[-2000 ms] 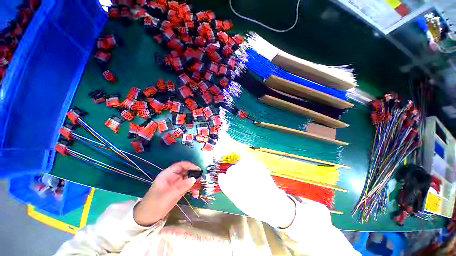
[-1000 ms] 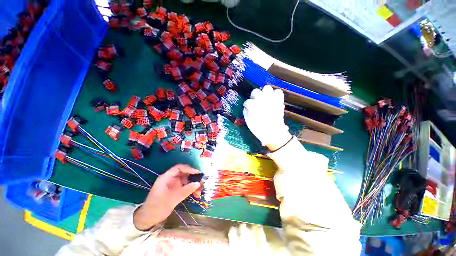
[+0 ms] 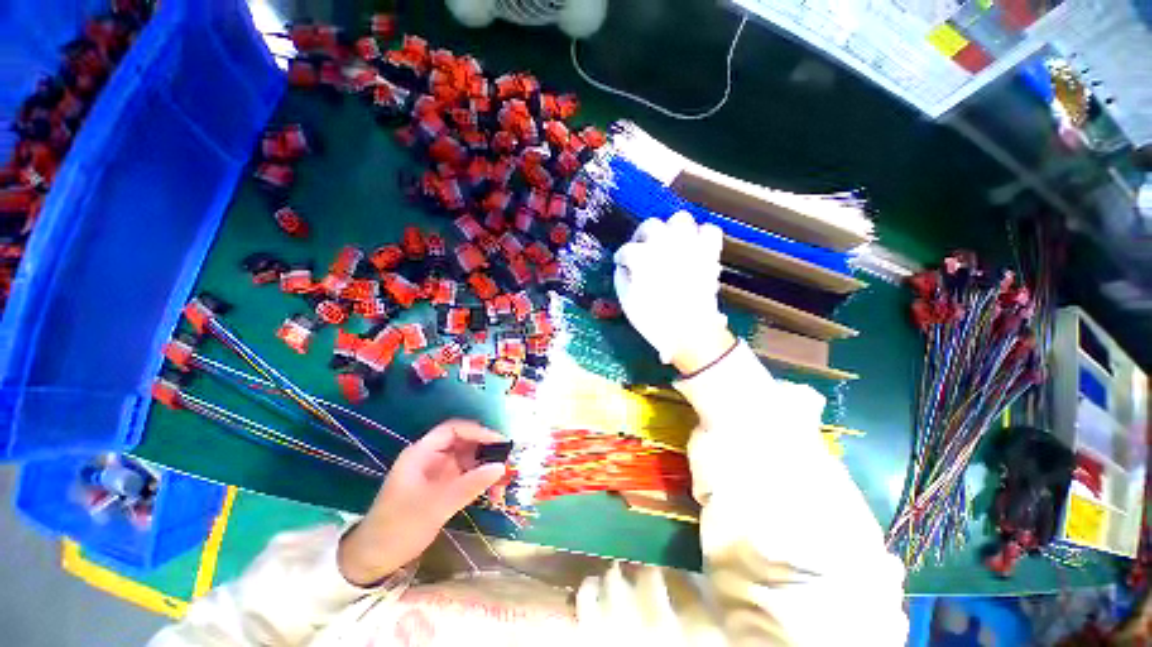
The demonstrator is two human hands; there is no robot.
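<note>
My bare left hand [image 3: 432, 483] holds a connector housing [image 3: 493, 451], its black side showing, near the front edge of the bench. Thin wires hang below this hand. My gloved right hand [image 3: 672, 284] is over the wire bundles, at the black wires [image 3: 783, 292] just below the blue wires [image 3: 758, 233]. Its fingertips are bent down and hidden, so I cannot tell whether they grip a wire. The yellow wires [image 3: 606, 407] and red wires [image 3: 594, 464] lie nearer me, partly under my right sleeve. The white wires [image 3: 657, 154] lie farthest away.
Loose red-and-black housings [image 3: 486, 164] are heaped left of the wires. Part-wired harnesses [image 3: 284, 436] lie at the left, a larger bunch [image 3: 966, 405] at the right. A large blue bin [image 3: 126, 228], small blue bin [image 3: 120, 506] and compartment box [image 3: 1097, 436] stand at the sides. Cardboard dividers [image 3: 790, 314] separate wires.
My right hand has moved from the yellow wires beside my left hand up to the black wires. In the last second it has hardly moved. My left hand still holds the housing.
</note>
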